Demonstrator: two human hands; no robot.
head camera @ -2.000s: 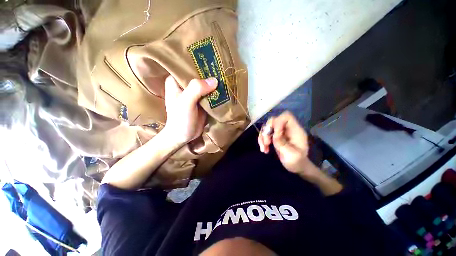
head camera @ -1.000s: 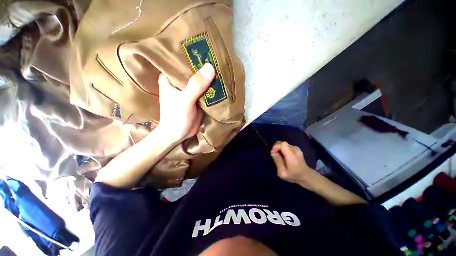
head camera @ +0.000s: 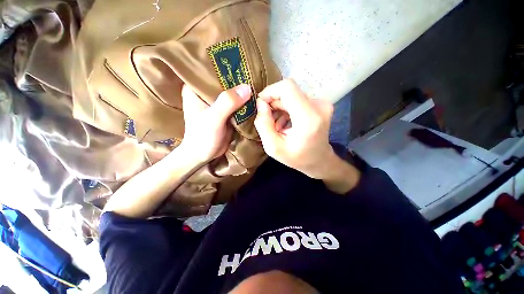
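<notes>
The tan jacket [head camera: 166, 43] lies heaped at the table's near edge, with its shiny lining [head camera: 34, 97] at the left. A dark green label [head camera: 228, 66] with a yellow border lies on it beside a narrow pocket slit [head camera: 253, 49]. My left hand [head camera: 212, 123] grips the jacket cloth, its thumb pressing on the label's lower part. My right hand [head camera: 296, 126] is at the label's lower right edge, thumb and index finger pinched together at the cloth. The needle is too small to make out.
The white worktable [head camera: 322, 46] runs along the top. A pale squiggle of basting thread [head camera: 141, 23] lies on the tan cloth. Navy garment pieces [head camera: 40, 250] are at the lower left. A white side surface [head camera: 419, 166] and thread cones [head camera: 488, 235] are at the right.
My right hand has come back from out over my lap, up and left to the label's edge. My left hand still holds the cloth; its thumb sits slightly lower on the label.
</notes>
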